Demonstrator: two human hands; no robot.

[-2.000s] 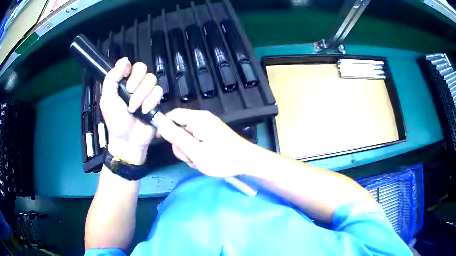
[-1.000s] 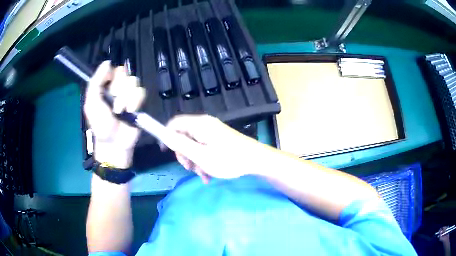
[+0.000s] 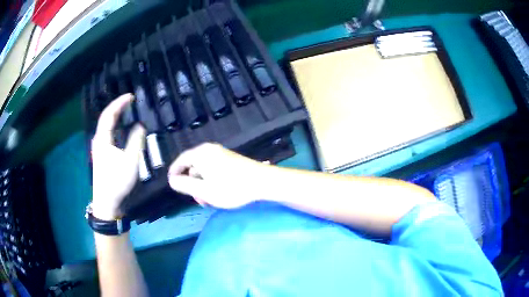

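The slotted black tray (image 3: pixel 255 130) lies in front of me, tilted in view. Several glossy black tubular bodies (image 3: pixel 235 81) lie in its grooves. Two assembled pieces with silver-white ends (image 3: pixel 154 151) lie in the left grooves, partly hidden by my left hand. My left hand (image 3: pixel 113 159) is over the tray's left part, thumb and fingers apart, blurred, with nothing visibly gripped. My right hand (image 3: pixel 217 177) is by the tray's front edge, its fingers loosely curled, with no part visible in it.
A shallow black-rimmed tub with a tan base (image 3: pixel 377 104) lies at right, several silver tubes (image 3: pixel 406 44) in its rear corner. A blue plastic crate (image 3: pixel 493 197) is low at right. Filled trays stand at far left (image 3: pixel 26 220) and far right (image 3: pixel 510 43). A metal bracket (image 3: pixel 365 20) stands behind.
The black body with the silver tube is no longer held between my hands. My left hand has lowered onto the tray's left part and opened. The whole view has shifted and tilted.
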